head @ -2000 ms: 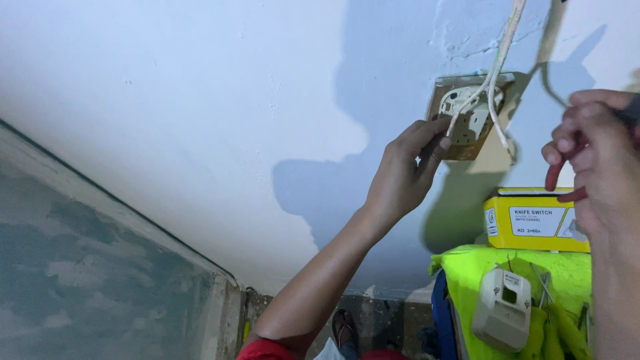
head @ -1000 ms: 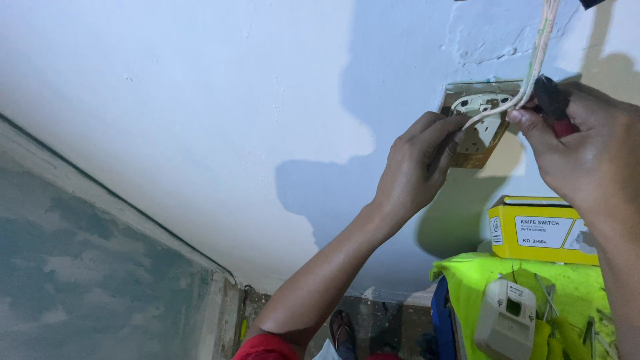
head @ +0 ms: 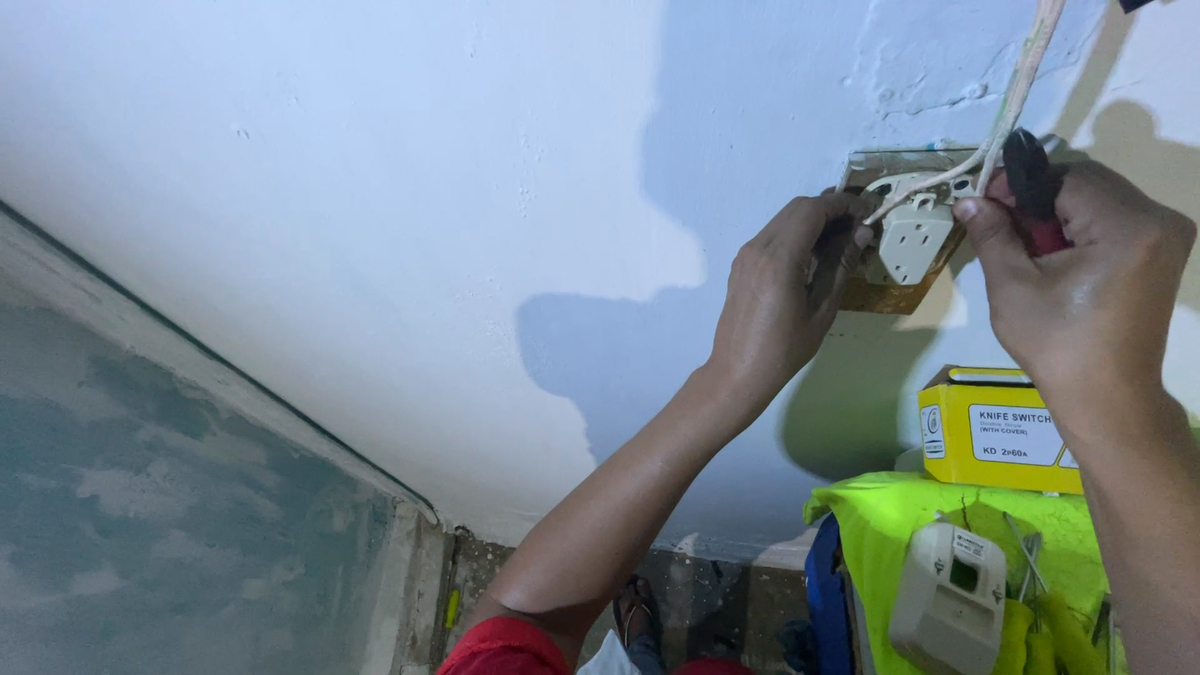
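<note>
A cream electrical outlet [head: 914,246] sits in front of a wooden mounting board [head: 891,298] on the wall. My left hand [head: 797,272] pinches the end of a whitish electrical cable [head: 1020,84] at the outlet's left side. My right hand [head: 1087,244] has its thumb and finger at the outlet's upper right, by the other cable strand. Red-handled pliers [head: 1034,187] with a dark head lie in the palm of that hand, jaws pointing up. The fingertips of my left hand are partly hidden behind the outlet and cable.
A yellow knife switch box [head: 937,441] stands below the outlet on a neon yellow cloth [head: 877,506]. A cream plastic cover or device [head: 947,600] and several screws lie there too. A blue object [head: 827,591] is beside the cloth. A sandaled foot [head: 637,609] shows on the floor.
My right hand, with the pliers, has come in from the right to the cable and outlet. The outlet now stands tilted out from the board, its face showing.
</note>
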